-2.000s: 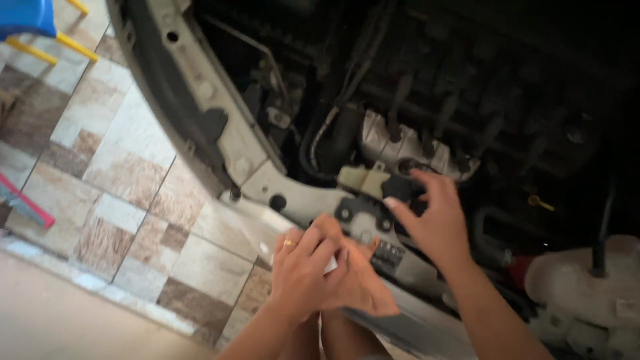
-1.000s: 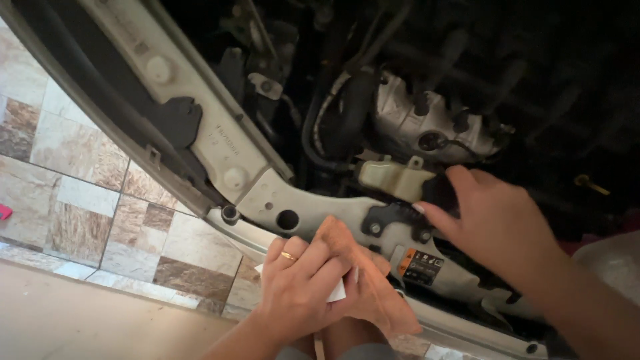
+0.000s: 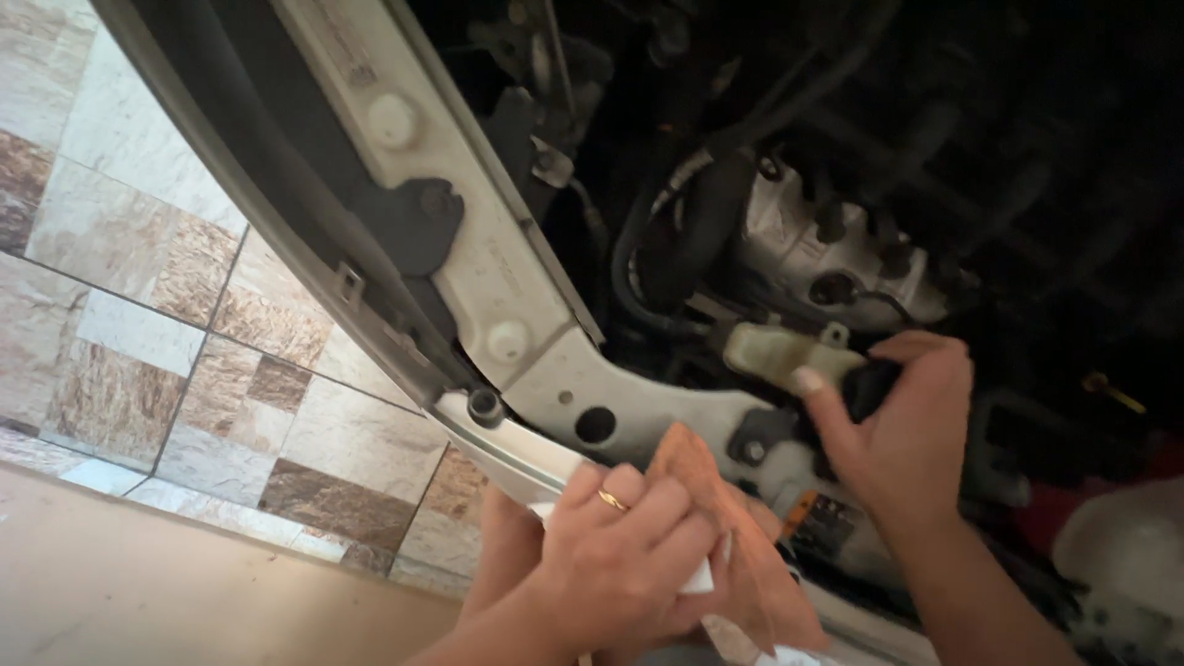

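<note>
In the head view my left hand (image 3: 629, 546), with a ring on one finger, is closed around an orange cloth (image 3: 731, 527) and something white, over the car's front edge. My right hand (image 3: 902, 435) grips the black cap (image 3: 869, 387) of a small pale yellow plastic reservoir (image 3: 782, 356), thumb and fingers on either side. The reservoir lies just behind the light metal front panel (image 3: 638, 384), with a black hose at its left end. How tightly the cap sits on the reservoir is hidden by my fingers.
Beyond the reservoir is a silver metal engine part (image 3: 814, 240) in the dark engine bay. A yellow dipstick handle (image 3: 1115, 393) and a whitish plastic tank (image 3: 1124, 546) are at the right. The car's front edge curves along the left, above a tiled floor (image 3: 231, 379).
The view has moved closer to the reservoir. My right thumb has shifted from the black cap's side onto the pale reservoir's end. My left hand still holds the orange cloth.
</note>
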